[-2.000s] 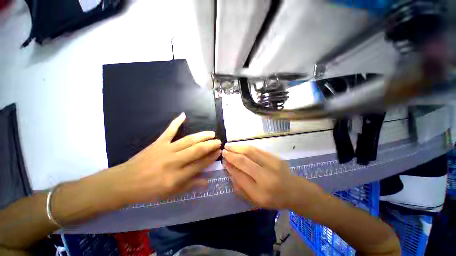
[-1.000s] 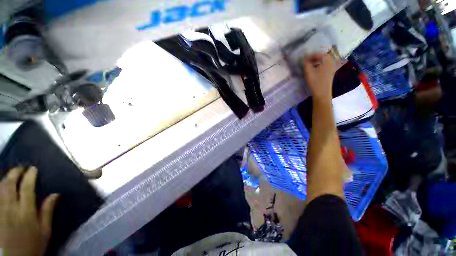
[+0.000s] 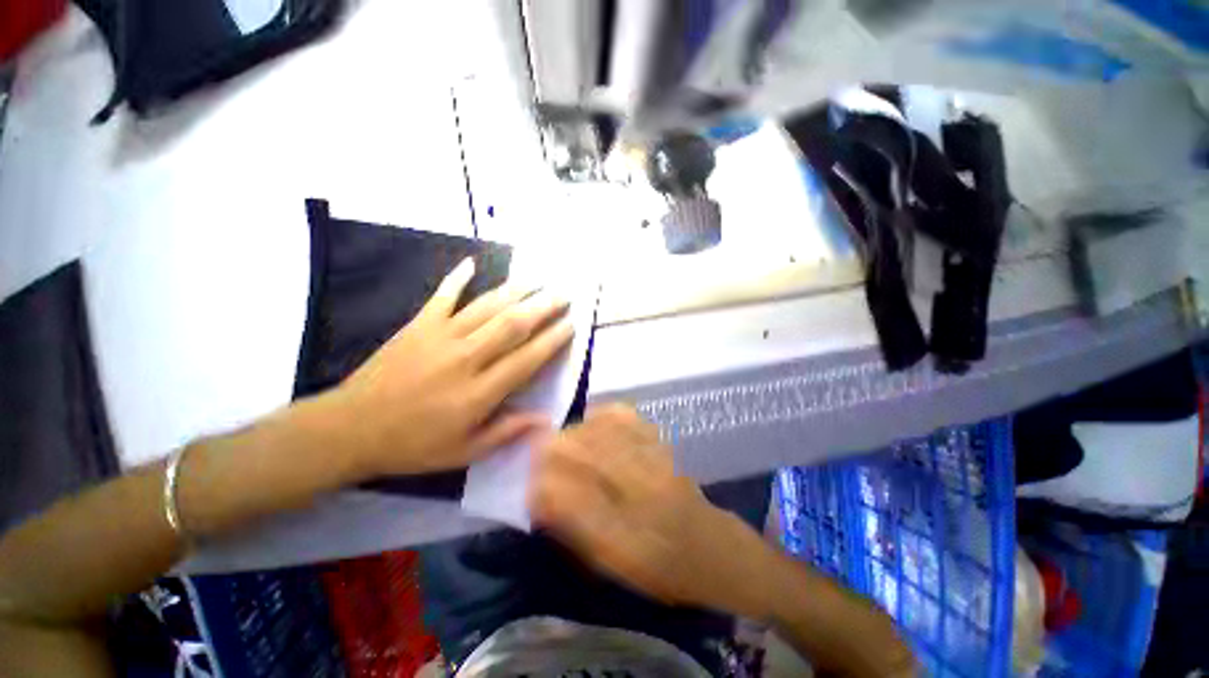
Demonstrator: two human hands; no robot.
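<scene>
A black panel [image 3: 385, 252] lies flat on the table, with a narrow band along its left edge. A pale grey-white piece with a dark right edge [image 3: 501, 487] lies over the panel's right side. My left hand [image 3: 458, 378] lies flat across both, fingers spread. My right hand [image 3: 617, 497] is blurred, its fingers closed at the pale piece's lower right edge; the fingertips are partly hidden. The presser foot area of the sewing machine [image 3: 573, 156] is beyond the fingers, not touching the panel.
Black strips [image 3: 975, 252] lie on the right of the machine bed. A dark ribbed knob [image 3: 692, 223] stands right of the foot. A black bundle [image 3: 199, 60] is upper left, another dark panel [image 3: 51, 384] far left. A blue basket [image 3: 915, 530] is below the table edge.
The view swung right and back. My right hand went to the table's right end and is now beside my left. The pale piece now shows on the panel, which is away from the foot.
</scene>
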